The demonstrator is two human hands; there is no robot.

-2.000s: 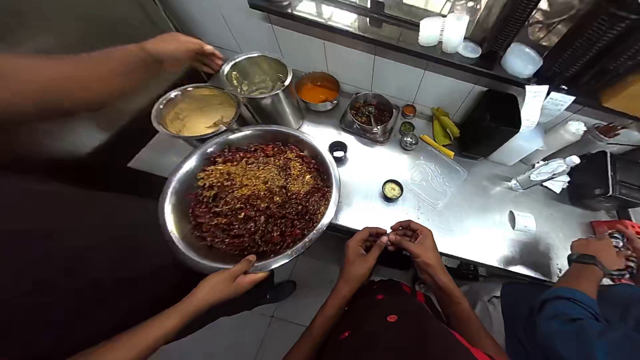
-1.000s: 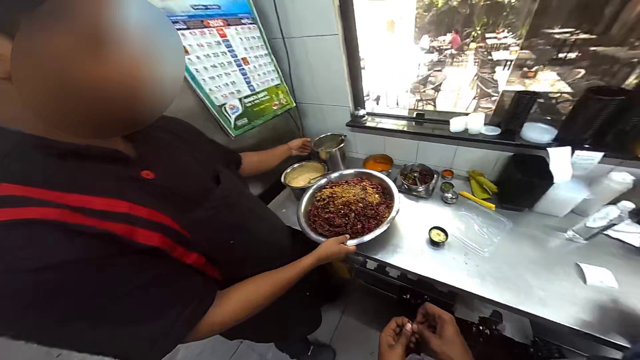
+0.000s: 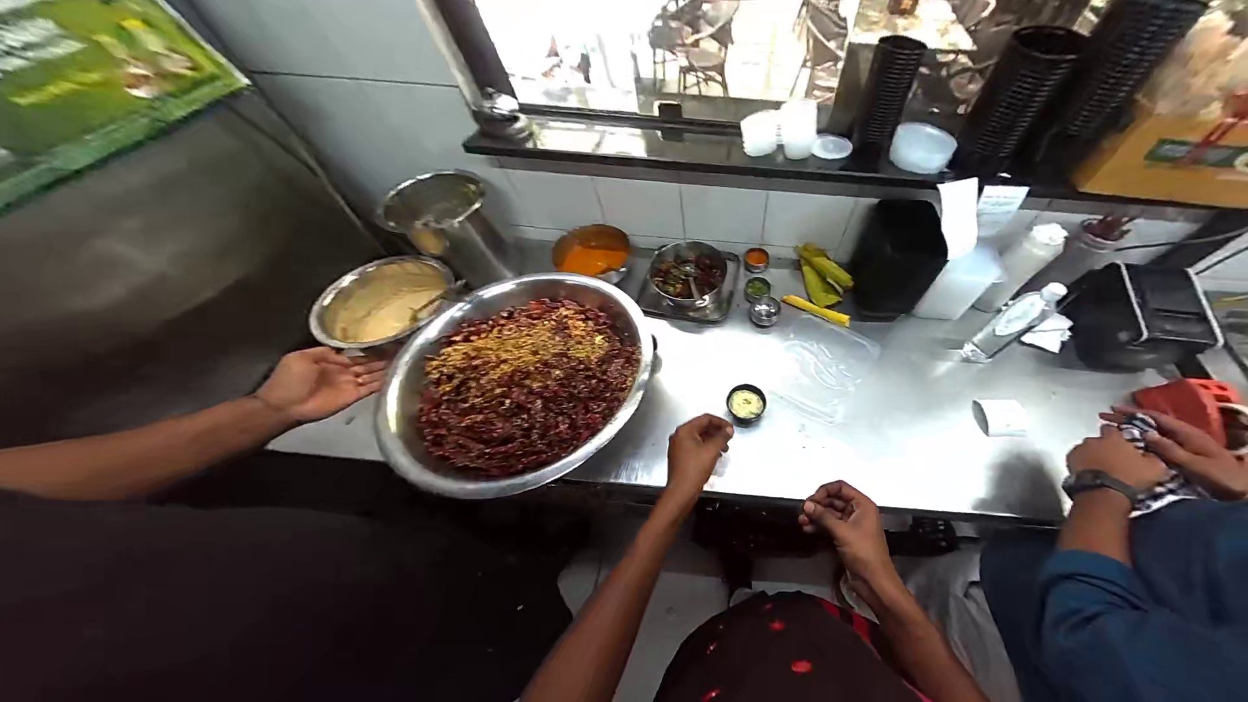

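Note:
My left hand (image 3: pixel 698 452) is raised at the front edge of the steel counter, its fingers curled, just left of a small black cup of pale dip (image 3: pixel 746 404). My right hand (image 3: pixel 846 527) hangs lower and to the right, in front of the counter edge, with fingertips bent towards the thumb. Whether either hand pinches something small cannot be told. Left of my left hand, a wide steel bowl (image 3: pixel 390 409) of dark red dried chillies topped with yellowish-brown seeds or spice rests at the counter's front. A clear plastic sheet or lid (image 3: pixel 829 370) lies behind the cup.
A co-worker's open hand (image 3: pixel 317 384) is at the chilli bowl's left. Behind stand a bowl of batter (image 3: pixel 336 336), a tall steel pot (image 3: pixel 468 229), an orange sauce bowl (image 3: pixel 594 253) and a steel pan (image 3: pixel 688 276). Another person's hands (image 3: pixel 1121 458) hold cloth by a red object (image 3: pixel 1185 402).
My hands, close together in the earlier frames, are now apart, the left one nearer the black cup. The co-worker's hands have left the chilli bowl's rim and the tall pot. The view has shifted.

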